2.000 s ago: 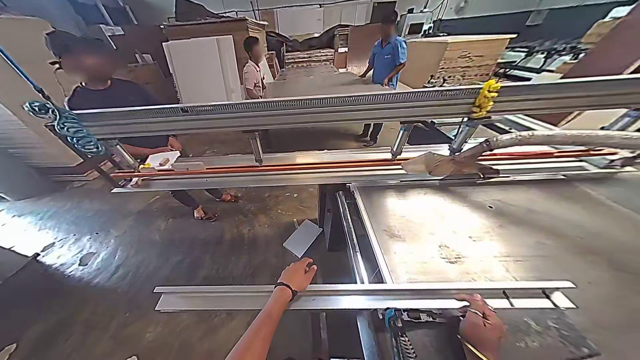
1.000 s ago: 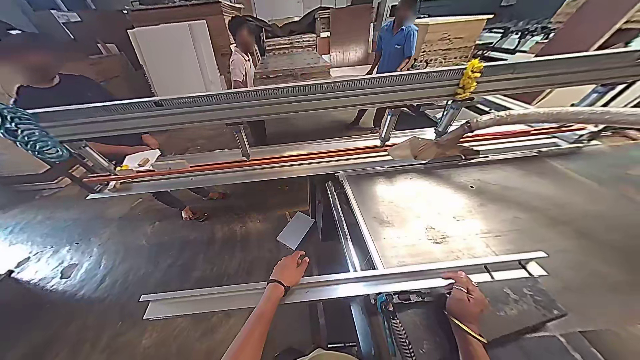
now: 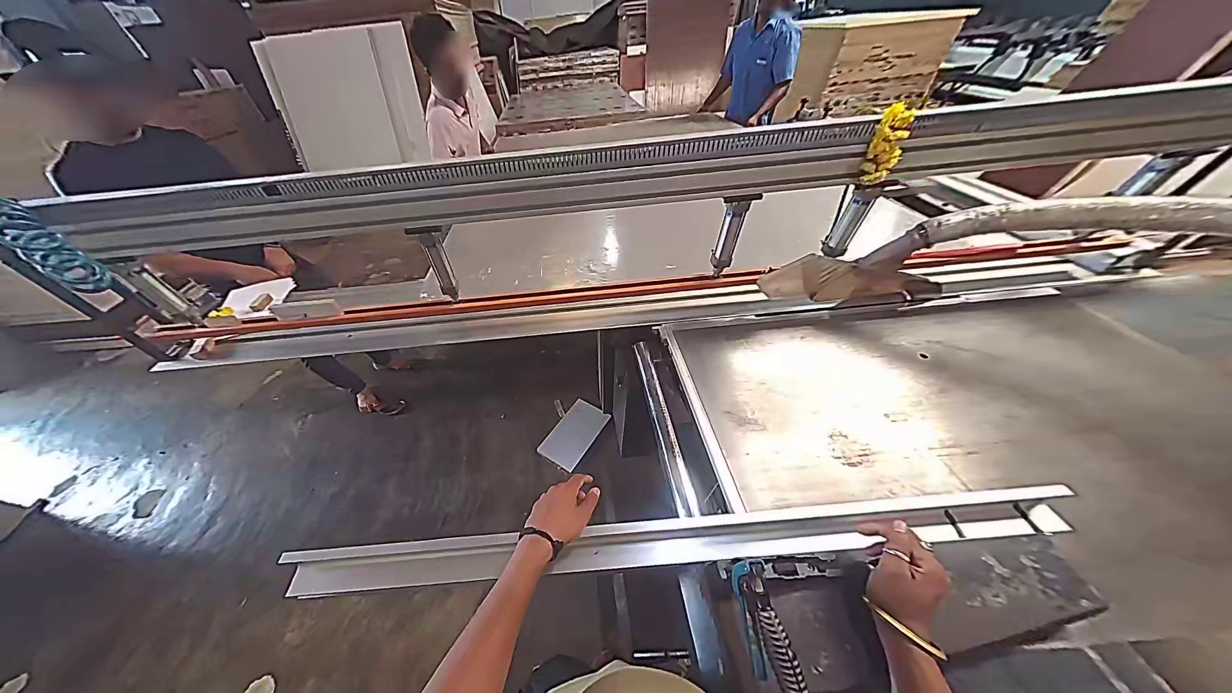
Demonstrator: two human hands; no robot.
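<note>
A long aluminium fence rail lies crosswise in front of me. My left hand, with a dark band at the wrist, rests over the rail left of its middle, fingers slightly bent toward the far side; its grip underneath is hidden. My right hand, with rings and a yellow bangle, touches the rail's near edge toward its right end, index finger stretched along it. Beyond the rail on the right is a metal machine table with bright glare.
A long metal beam with pneumatic cylinders crosses ahead. A ribbed hose reaches it from the right. A white panel piece lies low beyond my left hand. Several people stand beyond the beam; one person's hand is near its left end.
The view has shifted somewhat. My right hand has moved left along the rail from near its right end. My left hand stays at the rail.
</note>
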